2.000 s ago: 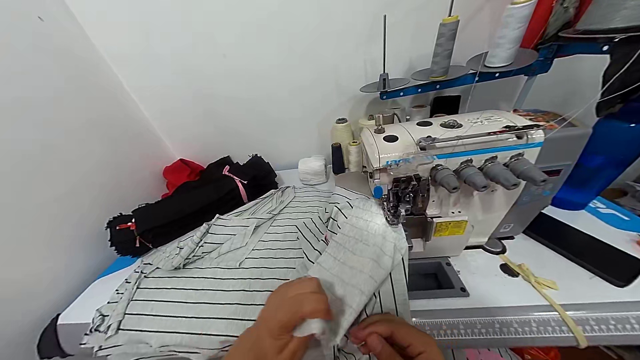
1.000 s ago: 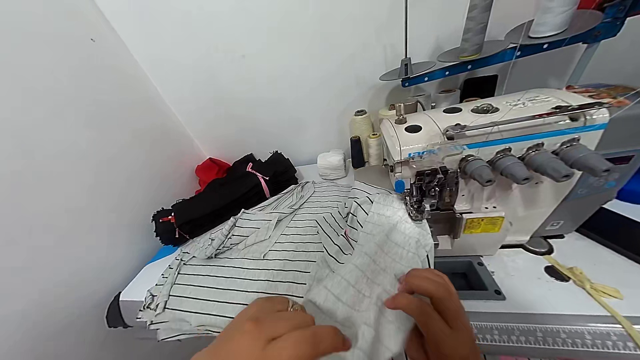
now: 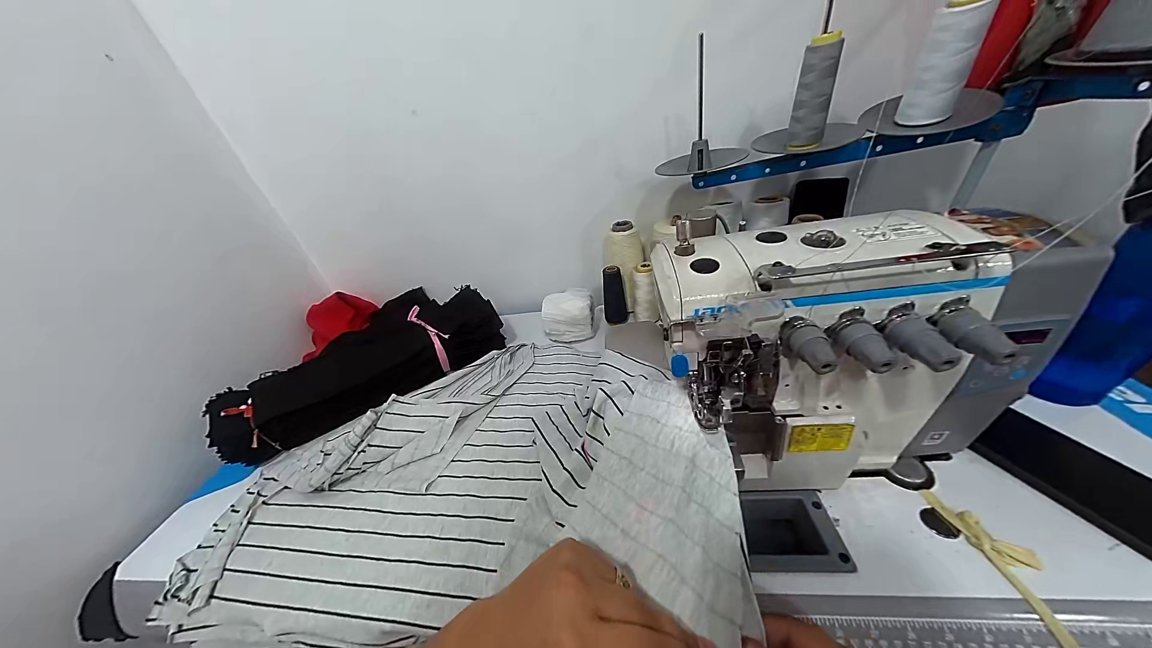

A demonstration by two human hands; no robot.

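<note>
Striped grey-white knit fabric (image 3: 387,531) is spread over the sewing table, its right edge running up to the presser foot area of a white overlock sewing machine (image 3: 828,351). My left hand (image 3: 576,598), with a ring on one finger, lies on the lighter, reverse-side part of the fabric at the bottom; its fingertips are cut off by the frame. Only a small part of my right hand (image 3: 796,633) shows at the bottom edge, beside the fabric's right edge. Whether its fingers grip the cloth is hidden.
A black fabric bundle (image 3: 351,387) tied with pink lies at the left, by red cloth (image 3: 340,317). Thread cones (image 3: 623,247) and a white roll (image 3: 568,315) stand behind. A yellow strip (image 3: 999,549) and a measuring tape (image 3: 900,630) lie at the right. Spools (image 3: 816,90) stand above.
My right hand has moved down, mostly out of view. The lighter fabric part, bunched in my hands two seconds ago, now lies flatter and stretches from the machine toward the table's front edge.
</note>
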